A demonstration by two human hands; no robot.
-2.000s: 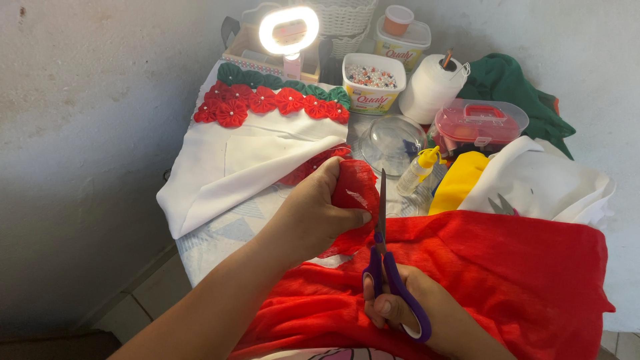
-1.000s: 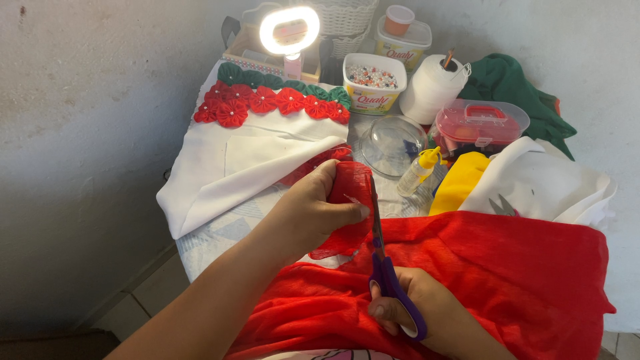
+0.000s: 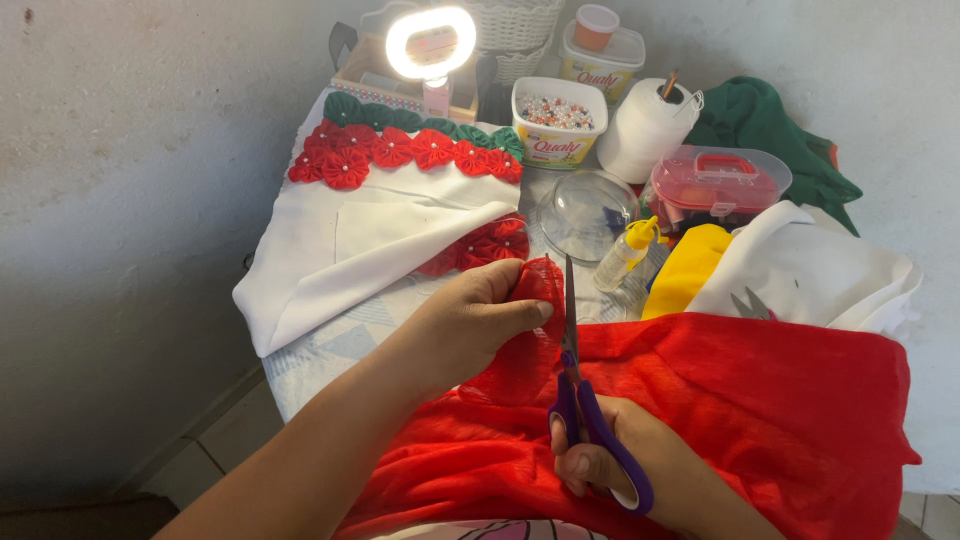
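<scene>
My left hand (image 3: 472, 322) pinches a small piece of thin red fabric (image 3: 517, 360) between thumb and fingers; its lower edge looks rounded. In my right hand (image 3: 622, 457) are scissors with purple handles (image 3: 611, 450), fingers through the loops. Their blades point up and stand slightly parted, along the right edge of the red piece. A large red cloth (image 3: 750, 405) lies under both hands. Beyond my left hand, a white cloth (image 3: 390, 240) bears rows of red fabric rosettes (image 3: 433, 148) and green ones (image 3: 397, 118) with pearl-like beads; its lower corner is folded over.
Behind stand a lit lamp (image 3: 431, 79), a tub of beads (image 3: 559, 142), a cone of white thread (image 3: 645, 131) and a pink-lidded box (image 3: 720, 180). Nearer are a clear round lid (image 3: 585, 214), a yellow-capped bottle (image 3: 626, 255), and other scissors (image 3: 752, 306) on white fabric (image 3: 810, 262).
The scissors' blades, against the red piece a second ago, now stand at its right edge. The red piece in my left hand has a more rounded outline than before.
</scene>
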